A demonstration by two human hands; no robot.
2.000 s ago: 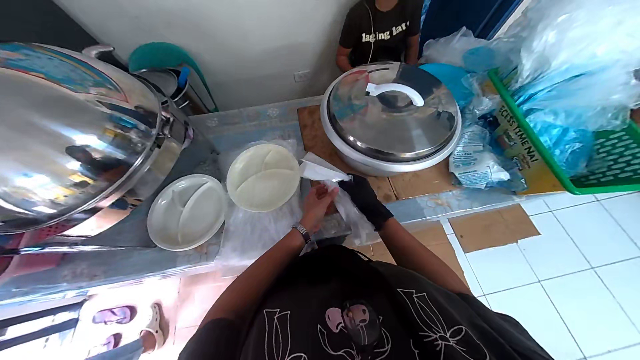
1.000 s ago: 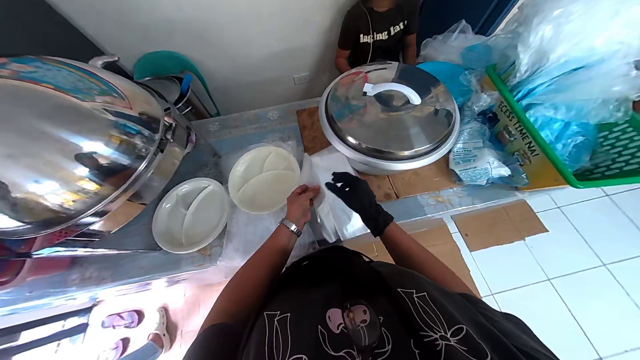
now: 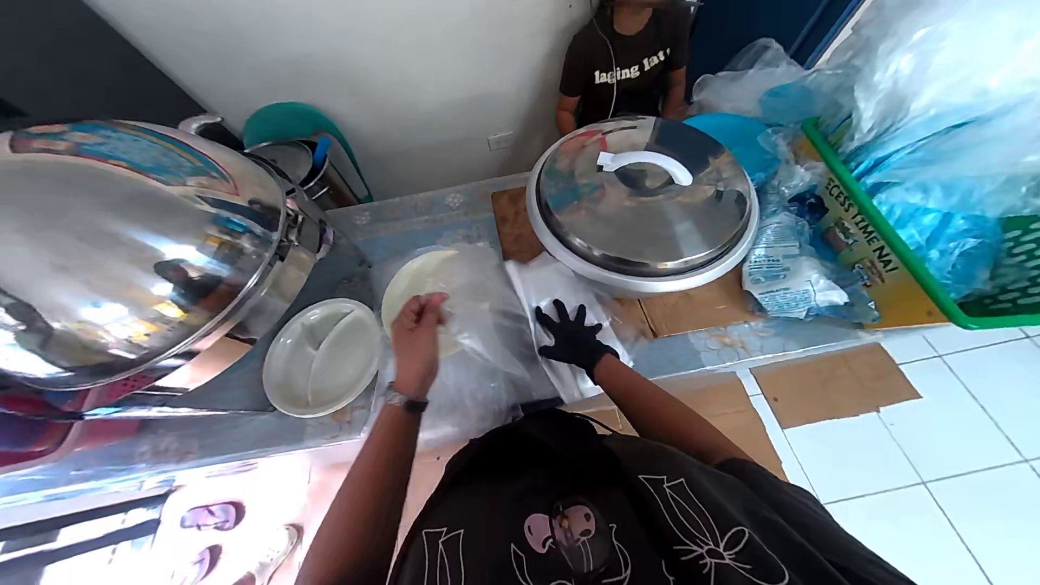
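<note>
My left hand (image 3: 419,341), with a wristwatch, pinches the edge of a clear plastic sheet or bag (image 3: 487,313) that spreads over a cream divided plate (image 3: 406,280). Left of it, a white divided plate (image 3: 322,357) lies uncovered on the table. In a black glove, my right hand (image 3: 573,335) rests flat with fingers spread on a stack of white plastic bags or sheets (image 3: 544,284). Part of the cream plate is hidden under the clear plastic and my left hand.
A large shiny metal pot (image 3: 146,260) stands at left. Behind my right hand is a wide white container with a metal lid (image 3: 646,203) on cardboard. A green basket (image 3: 918,284) of plastic bags is at right. A person (image 3: 626,65) sits behind the table.
My left hand has moved left from the white stack to over the cream plate, drawing clear plastic across it. My gloved right hand has come down flat on the stack.
</note>
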